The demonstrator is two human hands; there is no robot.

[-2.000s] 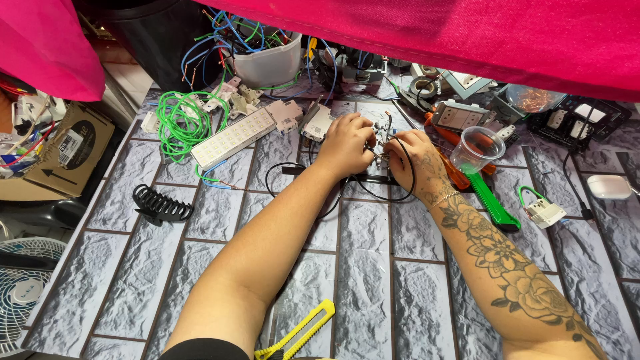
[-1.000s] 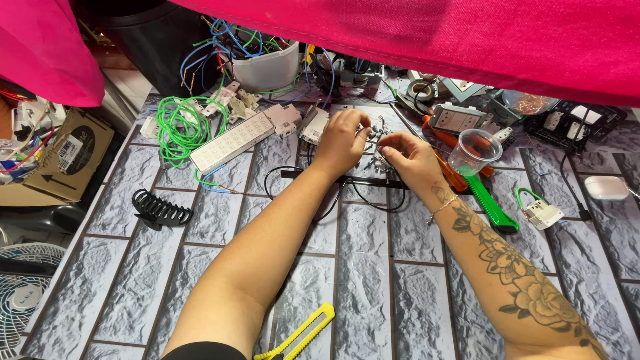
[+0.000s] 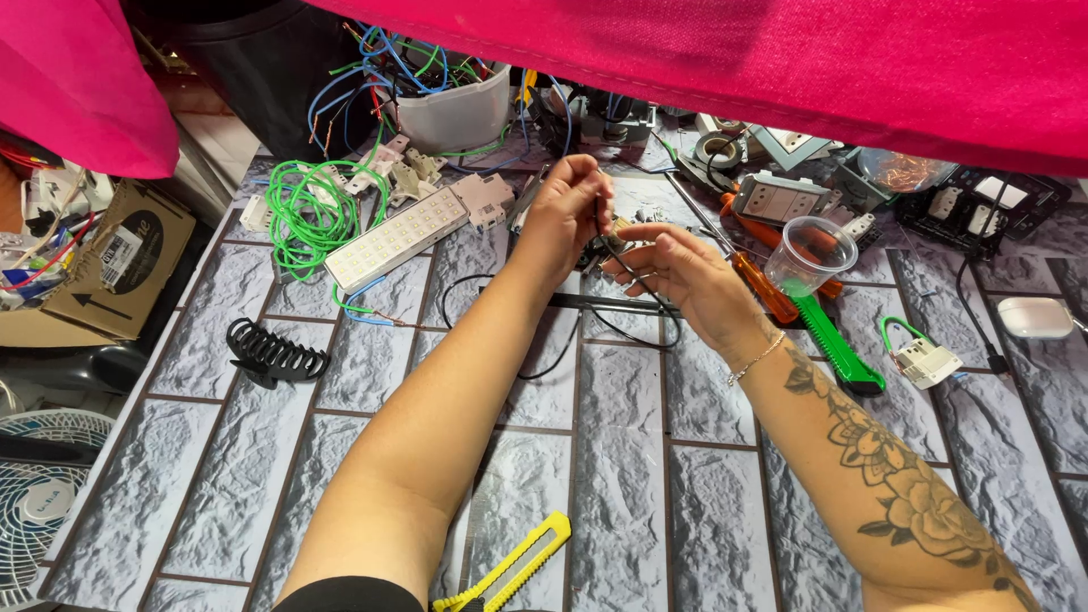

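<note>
My left hand [image 3: 571, 212] is raised over the back middle of the table, its fingers closed on a thin black cable [image 3: 633, 274]. The cable runs down from those fingers and loops past my right hand [image 3: 676, 270]. That hand is palm inward with its fingers apart, just right of the left one, and it seems to hold nothing. A dark flat strip [image 3: 608, 303] lies under both hands. Small metal parts [image 3: 646, 212] sit behind them, partly hidden by the fingers.
Around lie an LED light panel [image 3: 398, 240], coiled green wire [image 3: 314, 217], a black hair claw [image 3: 276, 353], a yellow cutter [image 3: 510, 565], a green cutter [image 3: 837, 344], a clear cup [image 3: 810, 255], an orange-handled screwdriver [image 3: 765, 285] and a tub of wires [image 3: 455, 110]. Pink cloth [image 3: 765, 76] hangs overhead.
My left hand has risen from the small parts and now grips the black cable, part of which is lifted. My right hand has opened and moved off the parts.
</note>
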